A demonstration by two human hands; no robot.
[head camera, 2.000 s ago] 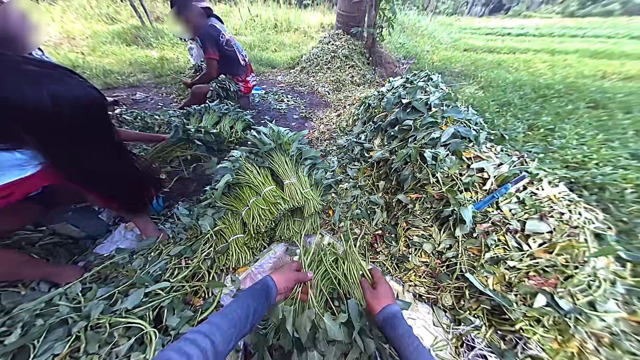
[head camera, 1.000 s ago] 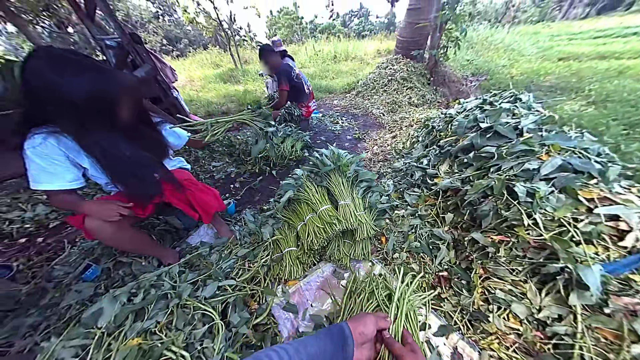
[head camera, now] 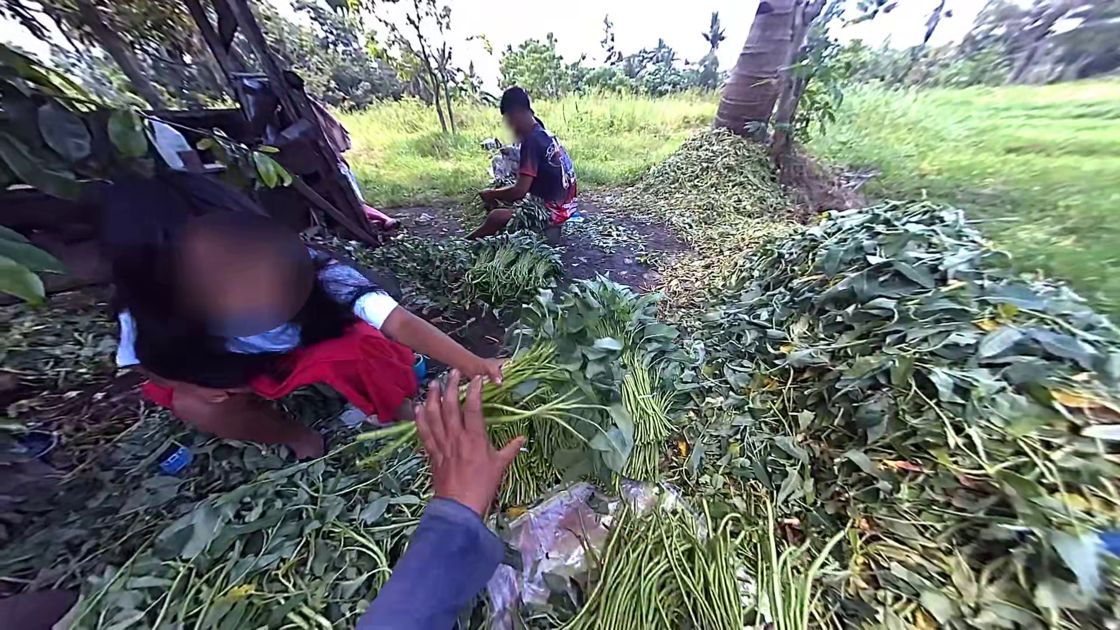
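Observation:
My left hand (head camera: 465, 446) reaches forward with its fingers spread, beside a loose bunch of leafy green stems (head camera: 534, 385) that a co-worker's hand holds from the left. Whether my fingers touch the stems is unclear. My right hand is out of the frame. Below, a bundle of long green stems (head camera: 669, 569) lies at the bottom edge, on and beside a crumpled plastic sheet (head camera: 556, 534). Tied bundles of green stems (head camera: 646, 416) are stacked just beyond the sheet, partly hidden by the held bunch.
A co-worker in red shorts (head camera: 376, 367) crouches close on the left. Another person in a dark shirt (head camera: 547, 166) sits farther back. A large heap of leafy stems (head camera: 919, 306) rises on the right. A tree trunk (head camera: 757, 70) stands behind, and cut greens (head camera: 262, 542) cover the ground at lower left.
My left hand has left the stems at the bottom and moved forward, opening. The near co-worker now leans in, holding a bunch out over the stack. My right hand has gone from view.

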